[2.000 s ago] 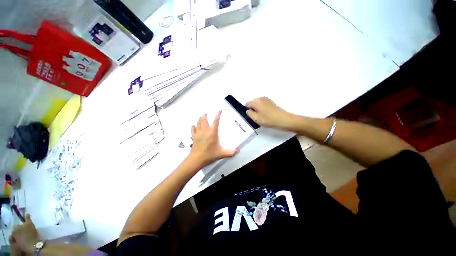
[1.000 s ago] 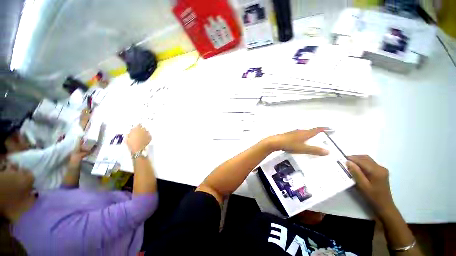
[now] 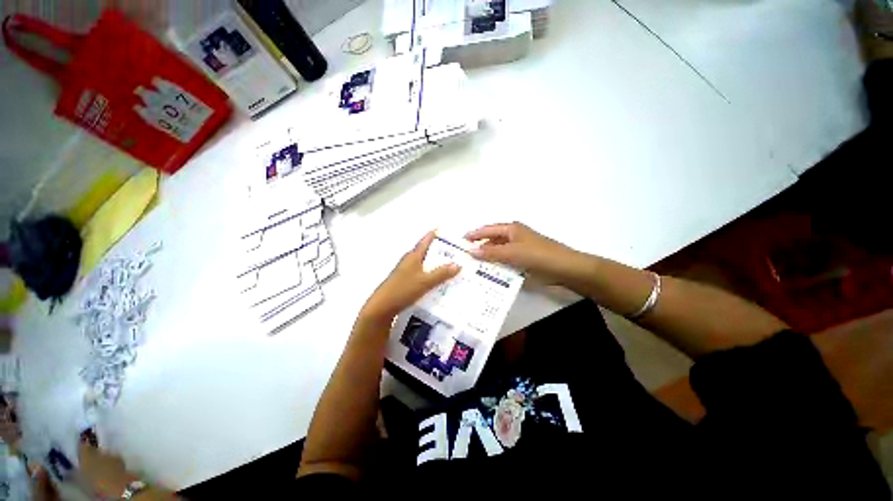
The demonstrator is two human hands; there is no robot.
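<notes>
A white box sleeve (image 3: pixel 460 313) with a dark purple-pink picture lies at the table's front edge, its picture end towards my body. A black edge shows beneath the picture end. My left hand (image 3: pixel 416 284) holds the box's left side, thumb on the top face. My right hand (image 3: pixel 514 252) is at the far right corner, fingers bent over the edge. Its grip underneath is hidden.
Fanned flat sleeves (image 3: pixel 367 161) lie beyond my left hand. More stacked sleeves (image 3: pixel 490 44) are at the back. A red bag (image 3: pixel 142 93), printed box (image 3: pixel 235 61) and black cylinder (image 3: pixel 284 39) stand by the wall. Small white pieces (image 3: pixel 117 313) and another person's hand (image 3: pixel 103 472) are at left.
The black tray end seen sticking out by my right hand two seconds ago no longer shows there. The box's picture face is now visible from above. The view swung left and back.
</notes>
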